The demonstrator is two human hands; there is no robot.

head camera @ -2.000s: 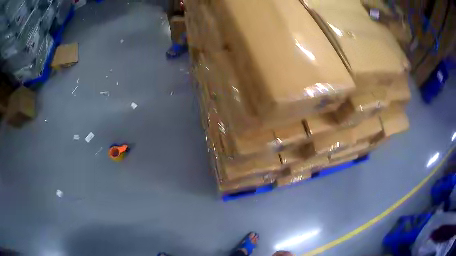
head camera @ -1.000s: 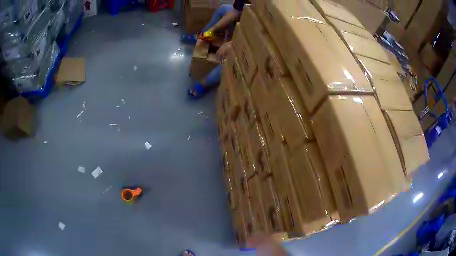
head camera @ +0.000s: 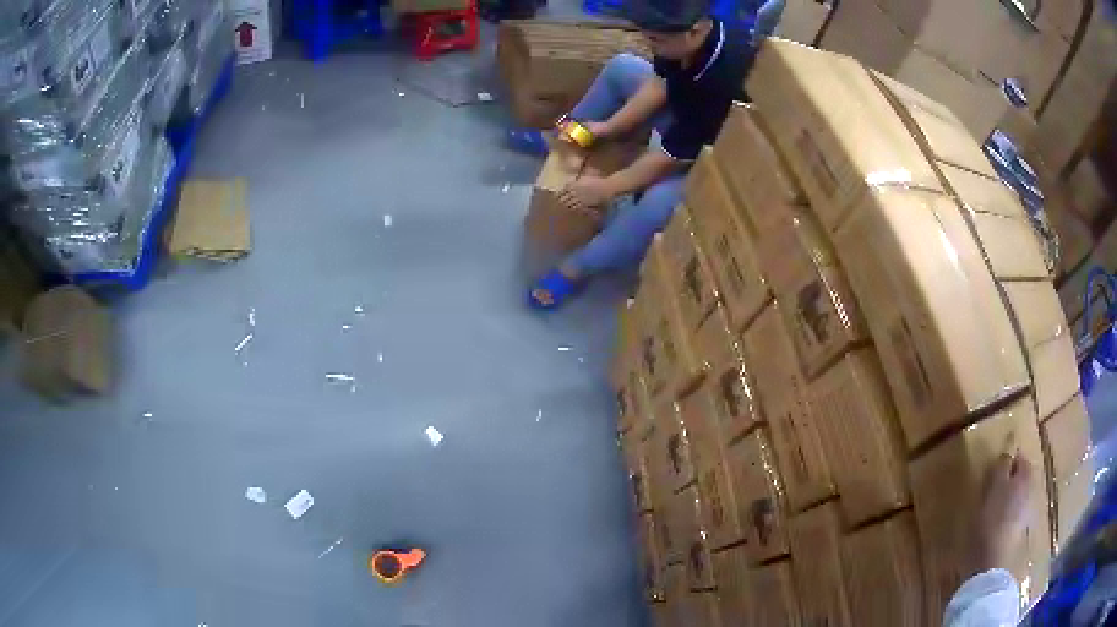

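The carton stack (head camera: 784,404) is a tall wall of brown sealed cartons at the right, with dark print on its near side and shiny tape on the seams. My right hand (head camera: 1007,500) is at the lower right, slightly blurred, laid against the top of a near carton (head camera: 971,429), with a light sleeve cuff behind it. It does not grip the carton; its fingers are hard to make out. My left hand is out of the picture. An orange tape dispenser (head camera: 393,563) lies on the grey floor at the bottom.
A seated person (head camera: 674,98) holds a yellow-red tape dispenser (head camera: 576,131) at a brown carton (head camera: 570,190). A film-wrapped load (head camera: 86,135) stands on a blue pallet at the left. Flat cardboard (head camera: 211,218), a brown box (head camera: 67,343) and paper scraps lie on the floor. A red stool (head camera: 441,31) is behind.
The view has moved closer along the stack, and the floor items sit lower and further right. The seated person now shows more fully. A hand blurred at the bottom earlier is now on a carton.
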